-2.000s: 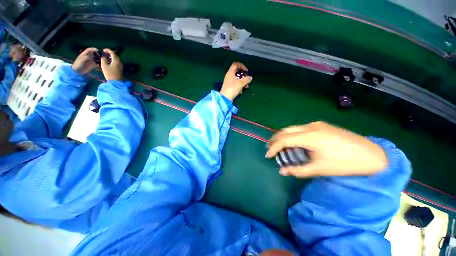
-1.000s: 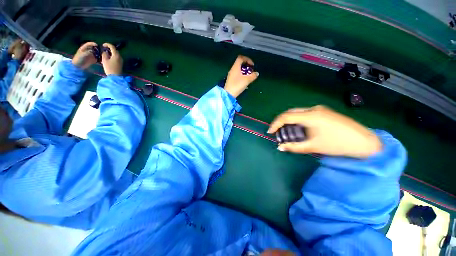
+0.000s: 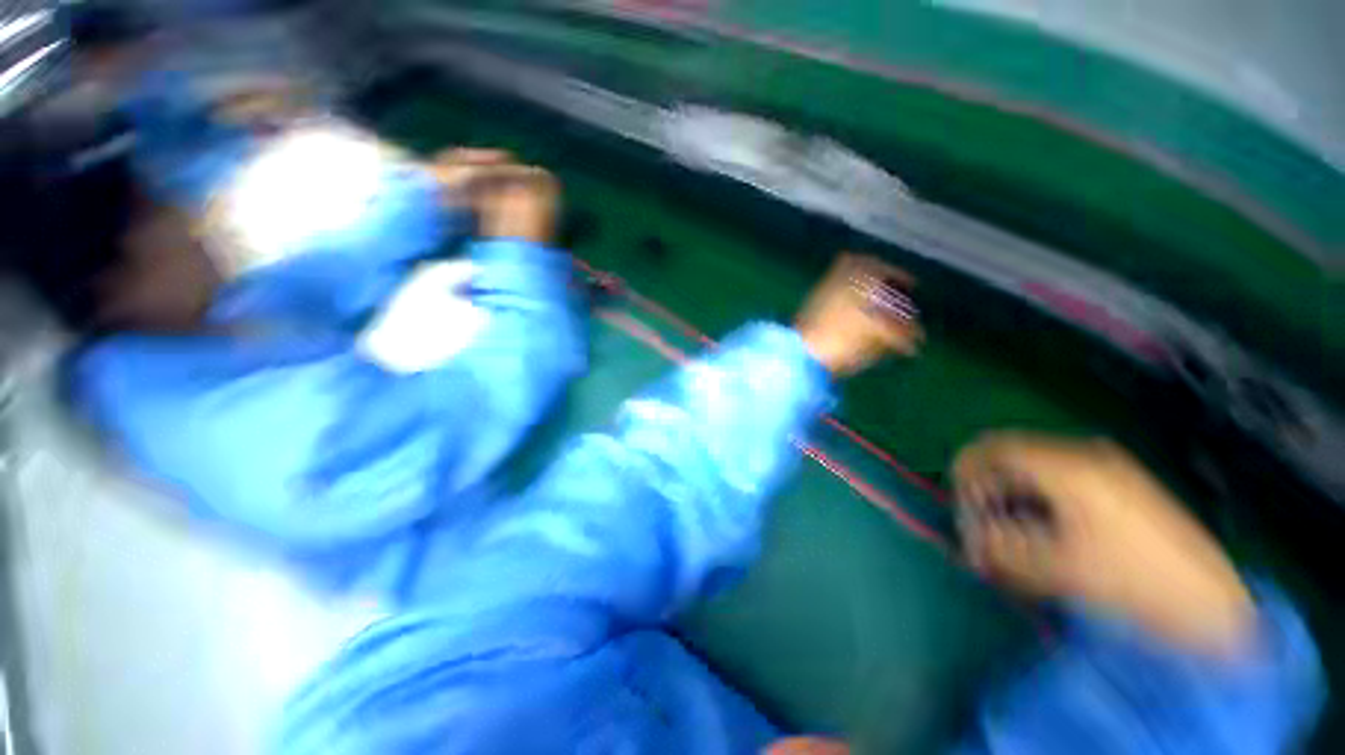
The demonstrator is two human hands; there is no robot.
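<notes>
The picture is strongly blurred. My left hand (image 3: 856,316) is over the dark green conveyor and holds a black round unit (image 3: 888,300) with a purple-white shine. My right hand (image 3: 1084,524) is at the right, over the red-white bench lines, with its fingers curled around a dark unit (image 3: 1018,505). The details of both units cannot be made out.
A neighbouring worker's hands (image 3: 509,195) and blue sleeves are at the left. A metal rail (image 3: 974,236) runs behind the dark green conveyor (image 3: 944,406), with blurred whitish bundles (image 3: 752,148) on it. The green bench (image 3: 841,590) lies in front of me.
The view has swung left, so the scene sits further right and is blurred. The yellow sheet is out of view. Both my hands still hold their units.
</notes>
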